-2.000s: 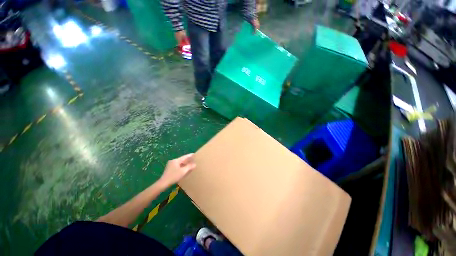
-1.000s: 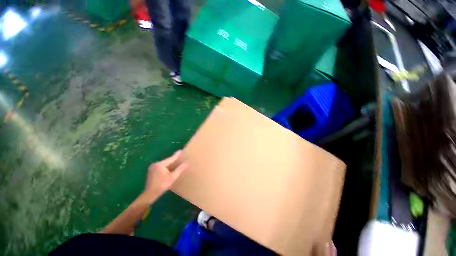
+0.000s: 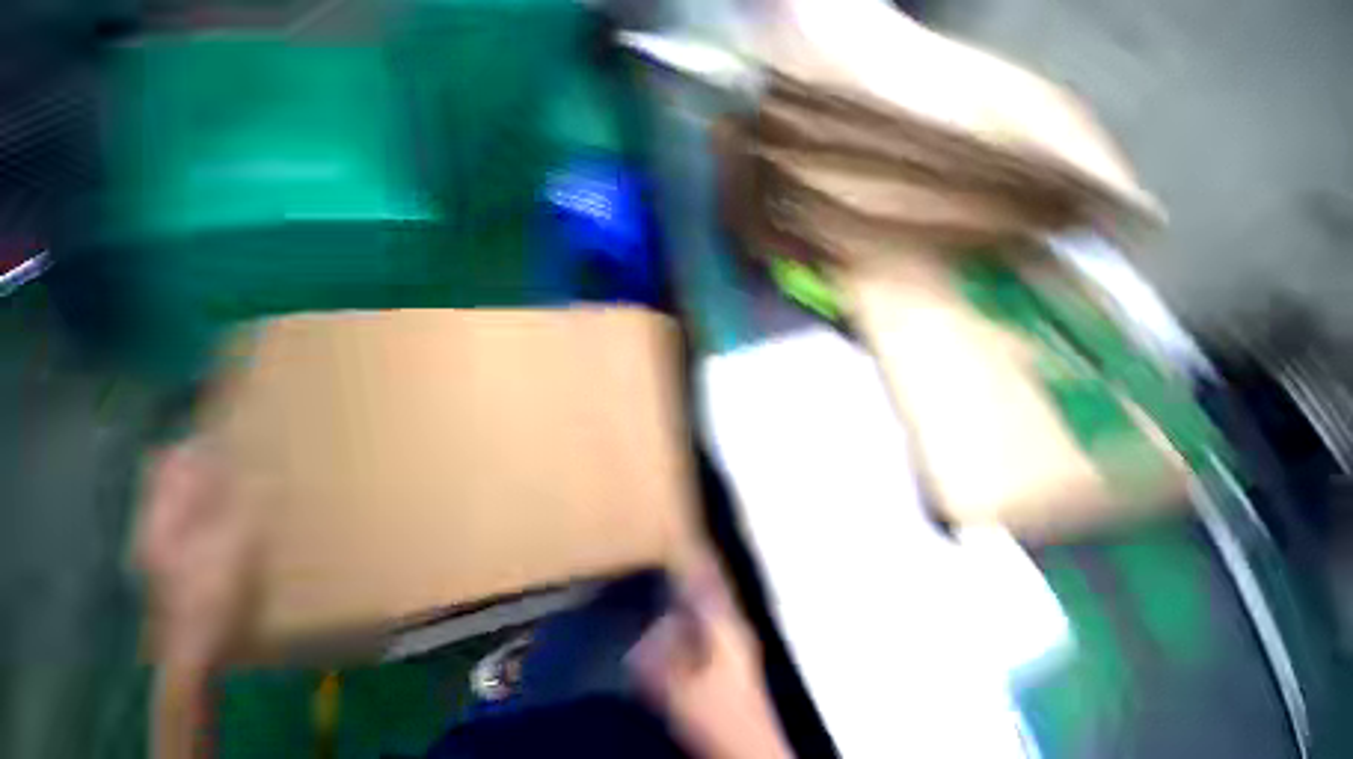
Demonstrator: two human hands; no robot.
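The frame now is heavily motion-blurred. A large tan cardboard sheet lies flat in front of me, low at the left of the bench. My left hand is at its left edge, and its fingers are too blurred to tell the grip. My right hand is by the sheet's near right corner, beside the bench edge; whether it touches the sheet cannot be told.
On the bench at right are a white pad, a brown cardboard pile, a yellow-green item, a tan sheet and blurred green boards. Beyond the sheet are green bins and a blue object.
The view has swung right, showing more of the bench. The sheet appears further left and more level. My right hand has come fully into view. The person beyond is mostly out of view.
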